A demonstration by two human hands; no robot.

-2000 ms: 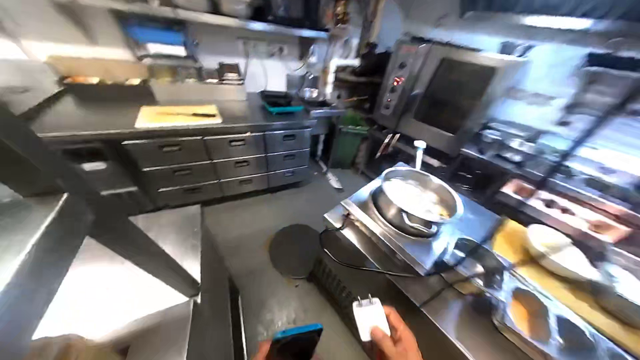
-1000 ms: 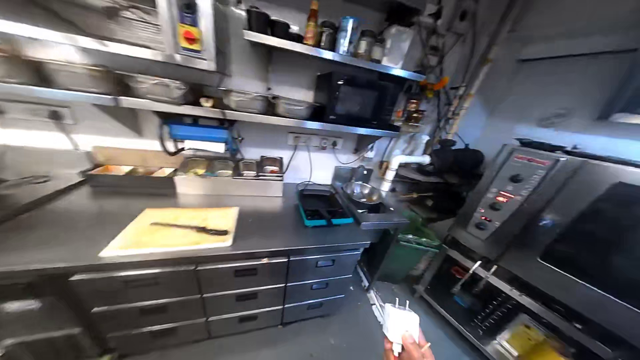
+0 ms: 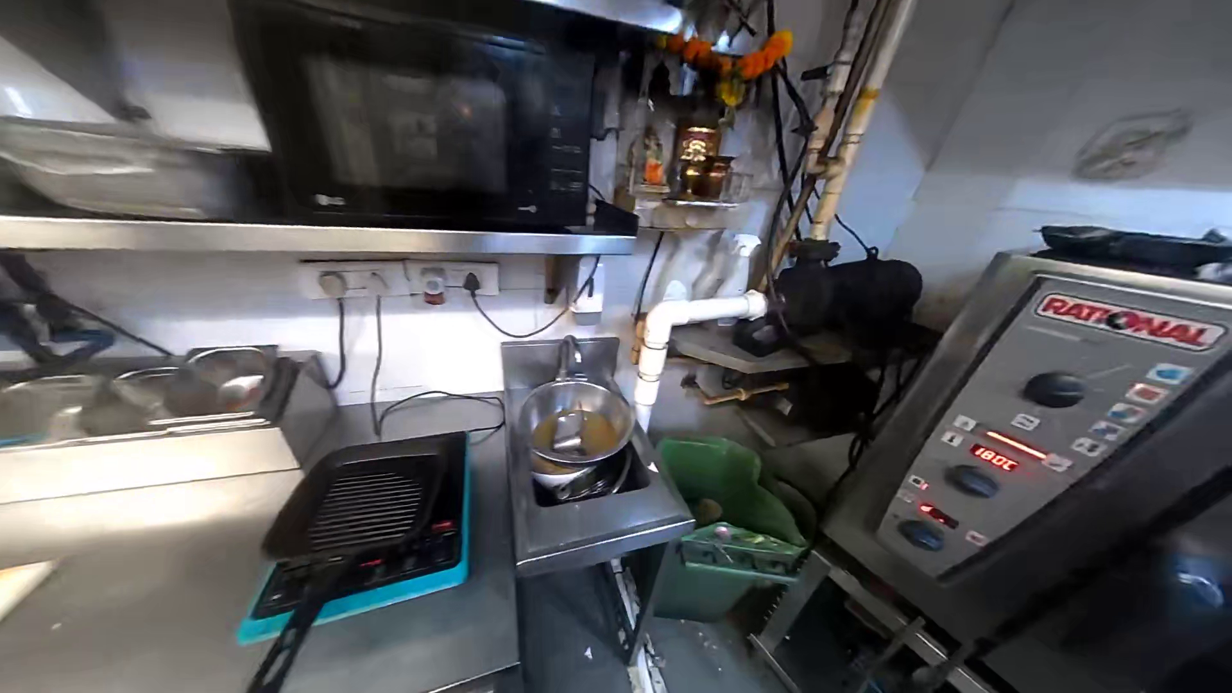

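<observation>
Neither of my hands shows now, so what they hold is hidden. A black ridged grill pan (image 3: 371, 500) rests on an induction cooktop with a turquoise edge (image 3: 452, 577), its handle pointing toward me. Behind it, a row of wall sockets (image 3: 399, 281) has several plugs in it, and dark cords run down to the counter. To the right, a metal bowl (image 3: 616, 414) with brownish liquid sits over a small steel sink (image 3: 577, 529), under its tap.
A black microwave (image 3: 433, 115) stands on the steel shelf (image 3: 318, 236). Beside the sink are a white pipe (image 3: 654, 346) and a green bin (image 3: 722, 500). A combi oven (image 3: 1049, 423) with lit displays stands at right. Steel containers (image 3: 144, 390) line the counter's back left.
The view has swung closer to the cooktop, sink and sockets. My hand with the white plug adapter, seen in both earlier frames, has left the view; so has the phone seen in the first.
</observation>
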